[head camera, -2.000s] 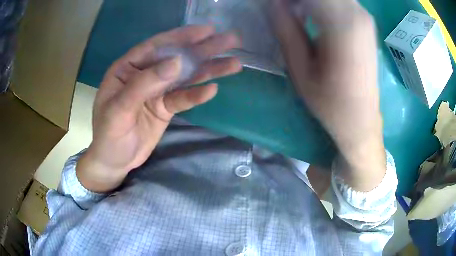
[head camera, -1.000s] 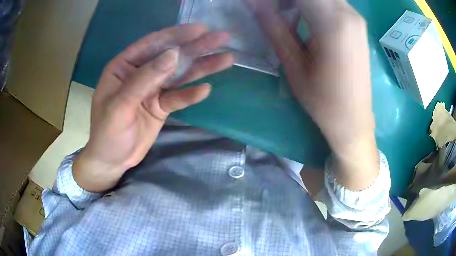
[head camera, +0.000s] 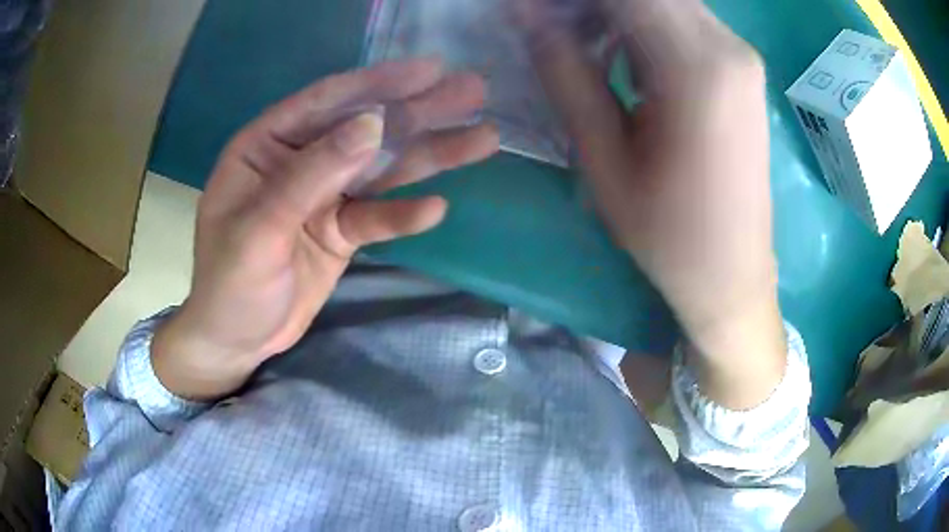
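My left hand (head camera: 281, 197) is bare, palm up, at the left centre. Its thumb presses a small, clear, shiny plastic bag (head camera: 379, 163) against the fingers; what the bag holds cannot be told. My right hand (head camera: 676, 156) is bare and blurred, back up, at the right centre. Its fingertips are near the top edge, and whether they hold anything cannot be told. Between the hands, an open box tray (head camera: 458, 42) with a clear, shiny inside lies on the green mat, cut off by the top edge and partly covered by my right hand.
A closed white unit box (head camera: 879, 140) with grey-teal print stands at the right on the green mat (head camera: 499, 223). Torn brown kraft paper (head camera: 895, 426) lies at the right edge. Corrugated carton walls (head camera: 94, 125) rise at the left. A yellow strip (head camera: 916, 68) runs at the upper right.
My right hand's fingers have shifted slightly up and left over the tray. My left hand keeps nearly the same pose, its fingers a little lower. The camera view has shifted slightly.
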